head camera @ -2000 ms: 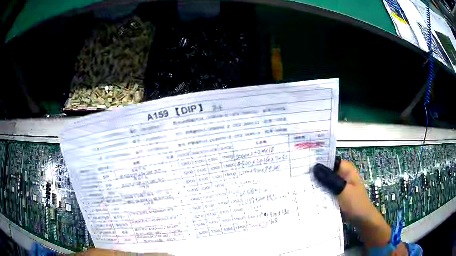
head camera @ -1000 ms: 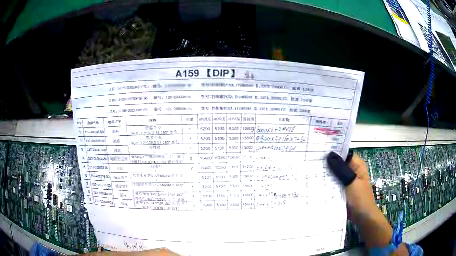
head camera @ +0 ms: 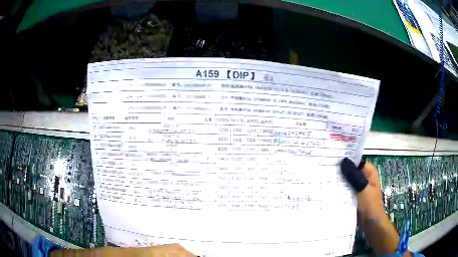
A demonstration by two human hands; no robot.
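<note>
A large white DIP work sheet (head camera: 226, 165) fills the middle of the view, upright and facing me, with a printed table, handwriting and a red mark at its right. My right hand (head camera: 366, 196) grips its right edge, the thumb in a black finger cot (head camera: 354, 174) on the front. My left hand (head camera: 135, 251) lies along the sheet's lower left edge, mostly cut off by the picture's bottom; its fingers are partly hidden. The sheet looks slightly blurred.
Green circuit boards (head camera: 47, 185) lie in a row on both sides behind the sheet, between pale conveyor rails (head camera: 412, 145). Beyond are dark bins with cream components (head camera: 135, 37) and black components (head camera: 206, 42). Posted instructions (head camera: 419, 25) and a coiled blue cord (head camera: 440, 75) are upper right.
The sheet first came upright from a tilt and rose a little, then shifted slightly right with both hands. My right thumb stays on its edge.
</note>
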